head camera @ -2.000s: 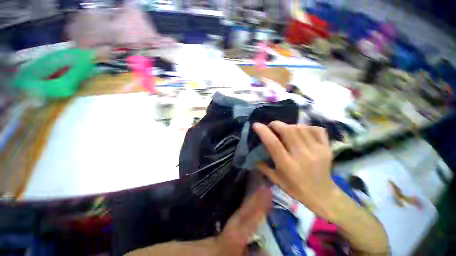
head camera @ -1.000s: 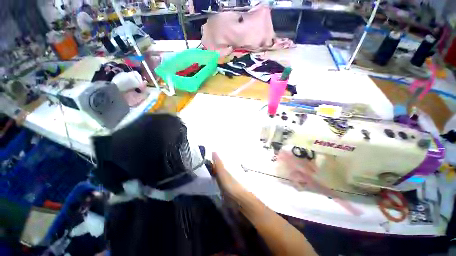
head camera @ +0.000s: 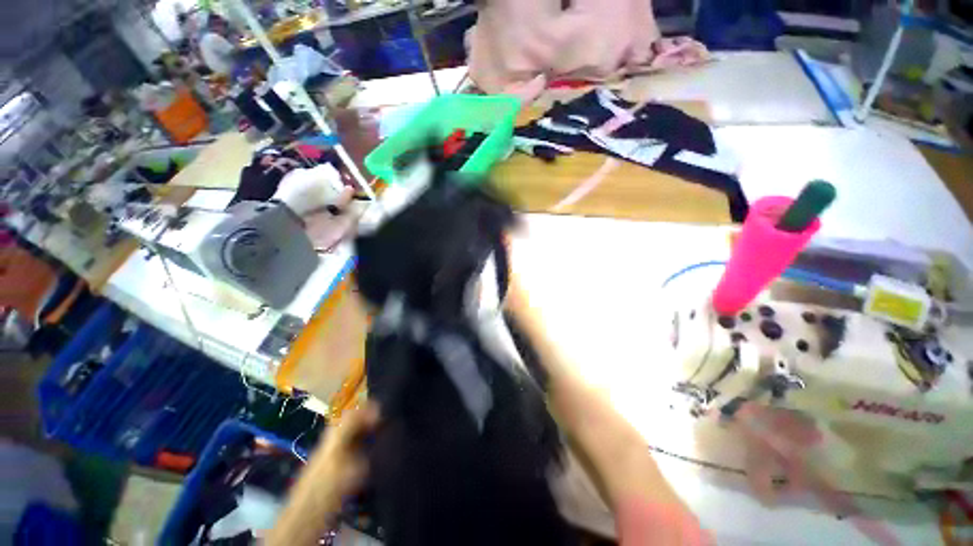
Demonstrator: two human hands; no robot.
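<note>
A large black fabric bundle (head camera: 459, 459) with grey-white strips stands up in front of me, blurred, between my arms. Its top part overlaps the green basket in view. My left hand (head camera: 357, 443) is at the bundle's lower left side, its fingers partly hidden by the fabric. My right hand (head camera: 514, 286) is at the upper right side, blurred and mostly hidden behind the cloth, with the forearm running down to the lower right. Both hands hold the bundle.
The cream sewing machine (head camera: 854, 411) stands at right with a pink holder (head camera: 760, 256) on it. A green basket (head camera: 496, 133), black and white pieces (head camera: 667, 133) and pink fabric (head camera: 565, 43) lie behind. A grey machine part (head camera: 256, 251) and blue crates (head camera: 139, 395) are at left.
The view has swung first left, then closer to the table. The bundle has risen and now stands taller, in front of the green basket. My left hand has come into view.
</note>
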